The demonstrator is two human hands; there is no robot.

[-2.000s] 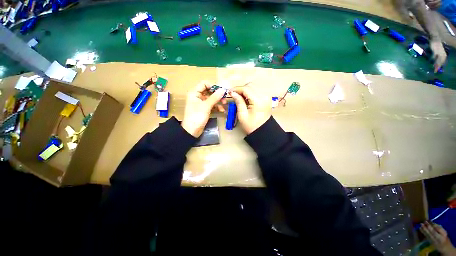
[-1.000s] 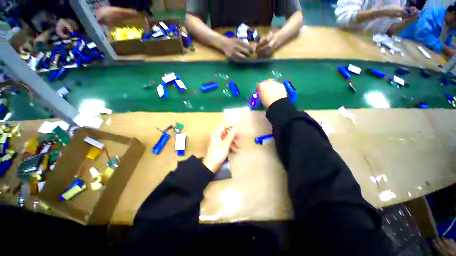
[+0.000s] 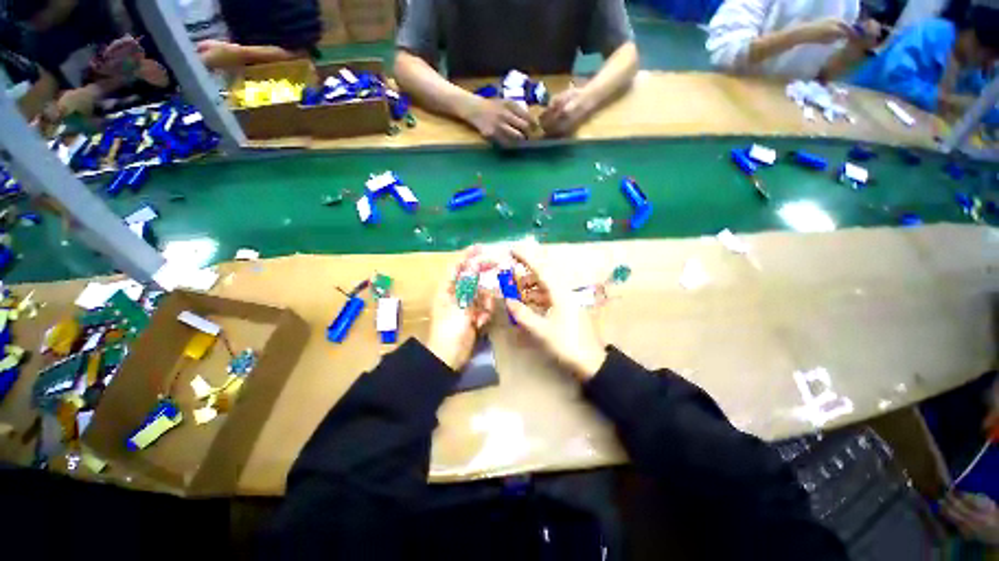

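Observation:
My left hand (image 3: 458, 318) and my right hand (image 3: 553, 323) are close together over the bench, fingers up. My right hand holds a blue battery pack (image 3: 509, 287) upright between thumb and fingers. A green circuit board (image 3: 468, 289) lies at my left fingers. The wires between board and pack are blurred. A dark pad (image 3: 478, 367) lies on the bench below my hands. To the left lie a blue pack (image 3: 346, 319) and a white-faced pack (image 3: 388, 319) with a board. Another green board (image 3: 621, 274) with wires lies right of my hands.
An open cardboard box (image 3: 247, 378) holding a few pieces stands at left, with mixed scraps and boards (image 3: 93, 351) beyond it. The green conveyor belt (image 3: 701, 192) carries scattered blue packs. A person's hands (image 3: 526, 117) work opposite. A black tray (image 3: 849, 482) is low at right.
My right hand has come back from the belt to beside my left hand, with a blue pack in it. A blue pack now lies on the belt near where that hand was.

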